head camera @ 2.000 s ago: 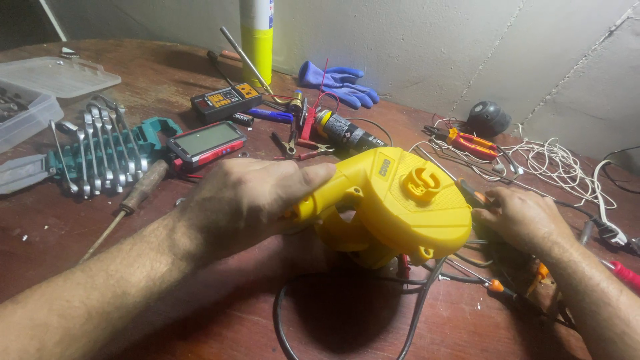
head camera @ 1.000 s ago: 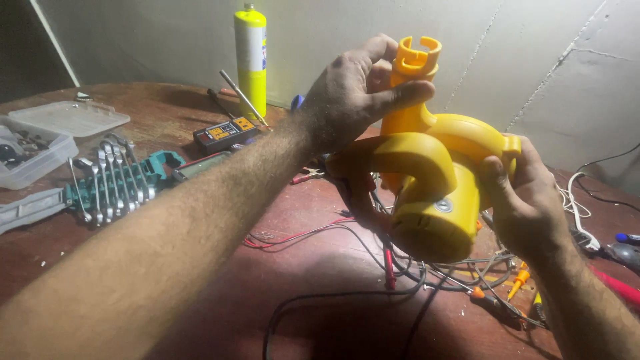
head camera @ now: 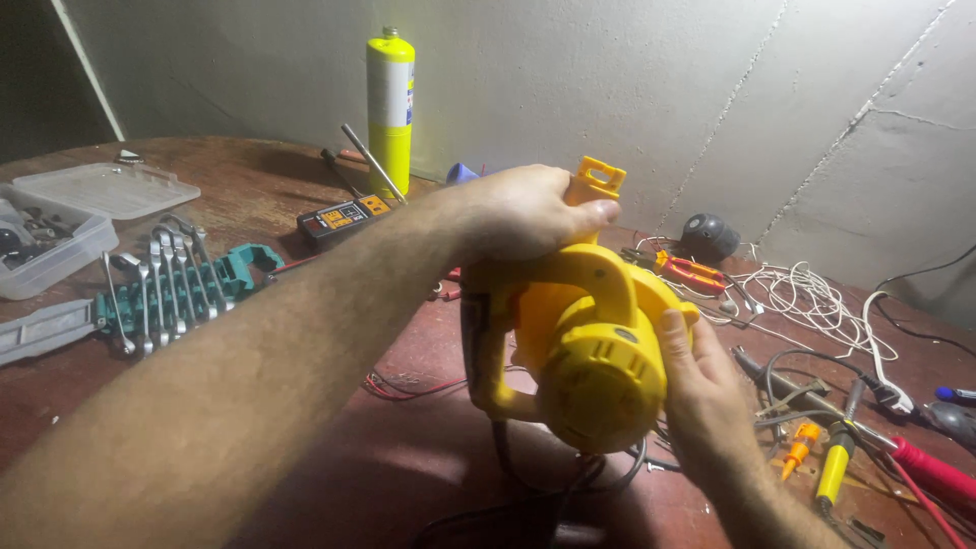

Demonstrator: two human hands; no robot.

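A yellow electric blower (head camera: 602,374) is held in the air over the table, its round motor housing facing me and its handle loop at the left. My left hand (head camera: 534,213) grips the blower's nozzle at the top, the thumb across its near side; the slotted nozzle end shows beyond the hand. My right hand (head camera: 701,389) holds the fan housing from the right, thumb toward me. A black power cord (head camera: 503,450) hangs from the handle's lower end to the tabletop. The fingertips behind the blower are hidden.
Combination wrenches (head camera: 164,282) and an open plastic box (head camera: 57,252) lie left. A yellow gas cylinder (head camera: 390,122) stands at the back near a digital meter (head camera: 343,217). At right are red-handled pliers (head camera: 690,274), coiled white cable (head camera: 808,305) and a soldering iron (head camera: 839,450).
Two seconds ago the blower's fan-housing side faced up; now it is turned with the motor toward me. Since one second ago it has tilted further and moved a little lower, held in both hands.
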